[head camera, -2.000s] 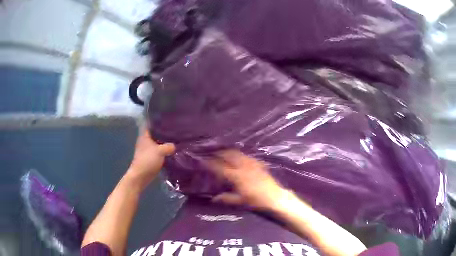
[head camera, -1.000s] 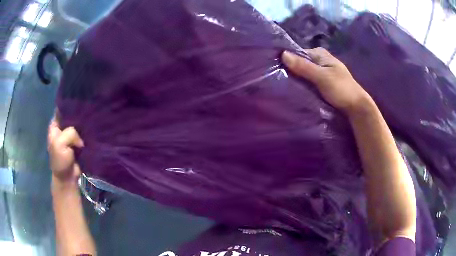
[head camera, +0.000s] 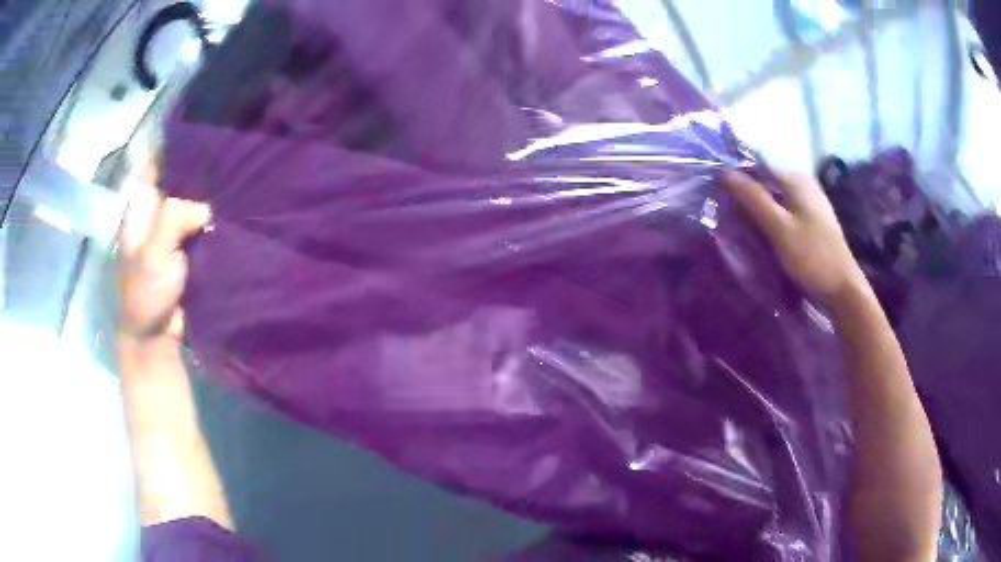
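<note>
A bagged purple garment (head camera: 439, 285) in shiny clear film is stretched between my hands and fills the middle of the view. A black hanger hook (head camera: 170, 38) sticks out at its upper left. My left hand (head camera: 159, 258) grips its left edge below the hook, with the thumb on top. My right hand (head camera: 785, 220) grips the film at its right edge, where the film is pulled into tight folds. The fingers behind the garment are hidden. The picture is somewhat blurred.
A heap of purple bagged garments (head camera: 955, 318) with dark hooks lies at the right, beyond my right forearm. Pale bars and white liner (head camera: 812, 93) stand behind it. Dark grey floor (head camera: 329, 483) shows below the held garment. A bright white surface (head camera: 55, 450) is at the lower left.
I have lifted the garment off the heap, and both hands have taken hold of it. In the last second the heap has shifted right and lower in view, and the bright white surface has appeared.
</note>
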